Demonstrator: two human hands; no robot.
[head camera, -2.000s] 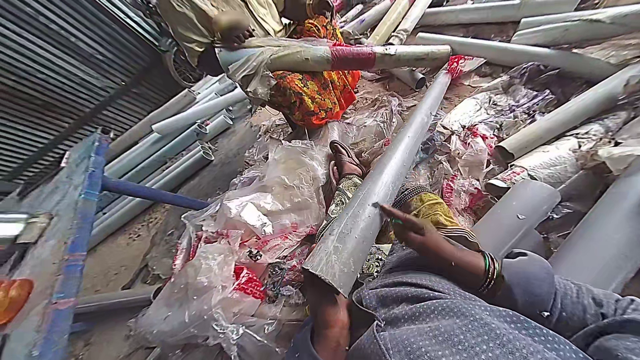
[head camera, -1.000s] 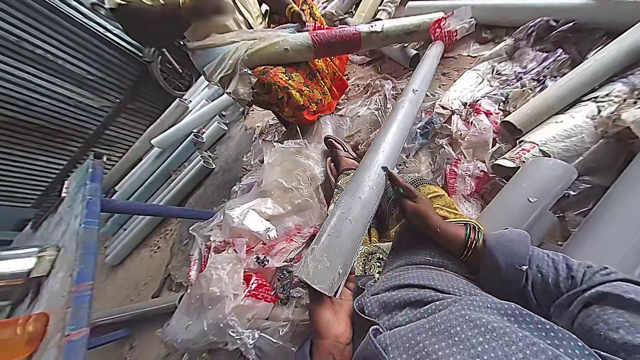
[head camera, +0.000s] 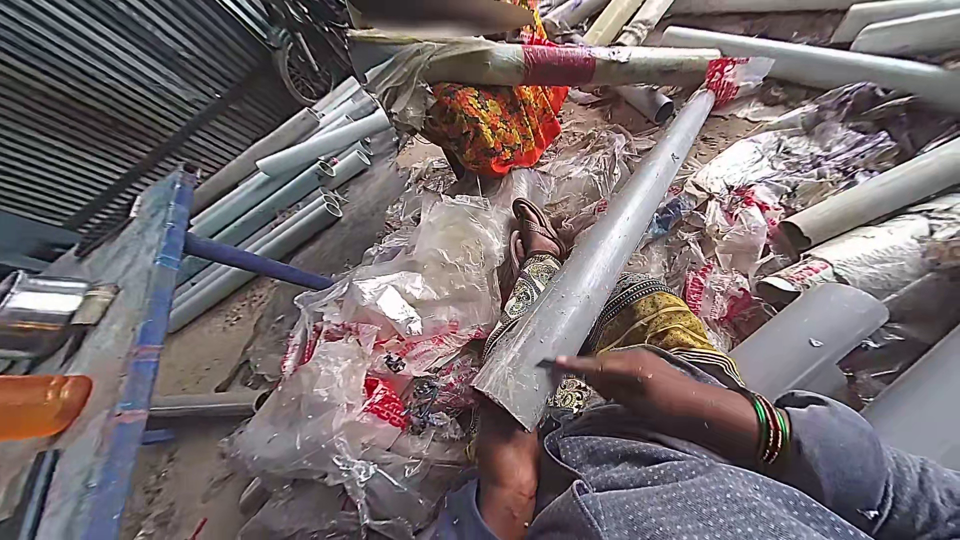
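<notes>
A long grey plastic pipe (head camera: 600, 262) slants across my lap, its near end low at the centre and its far end by a strip of red-printed plastic film (head camera: 724, 79). My left hand (head camera: 506, 442) is at the near end, its fingers hidden under or inside the pipe. Over the pipe's near part, my right hand (head camera: 637, 382) pinches a small dark blade-like piece (head camera: 546, 363) against or just above the surface. Bangles circle the right wrist.
Crumpled clear plastic wrap (head camera: 450, 247) lies left of my legs. A blue-edged metal frame (head camera: 154, 315) stands at the left, with stacked pipes (head camera: 292, 225) behind. More pipes (head camera: 810, 330) lie at the right. Ahead, a person in an orange floral garment (head camera: 491, 124) is beside a wrapped pipe (head camera: 630, 66).
My right hand with the small dark piece has moved down along the pipe towards its near end. My left hand stays at that end.
</notes>
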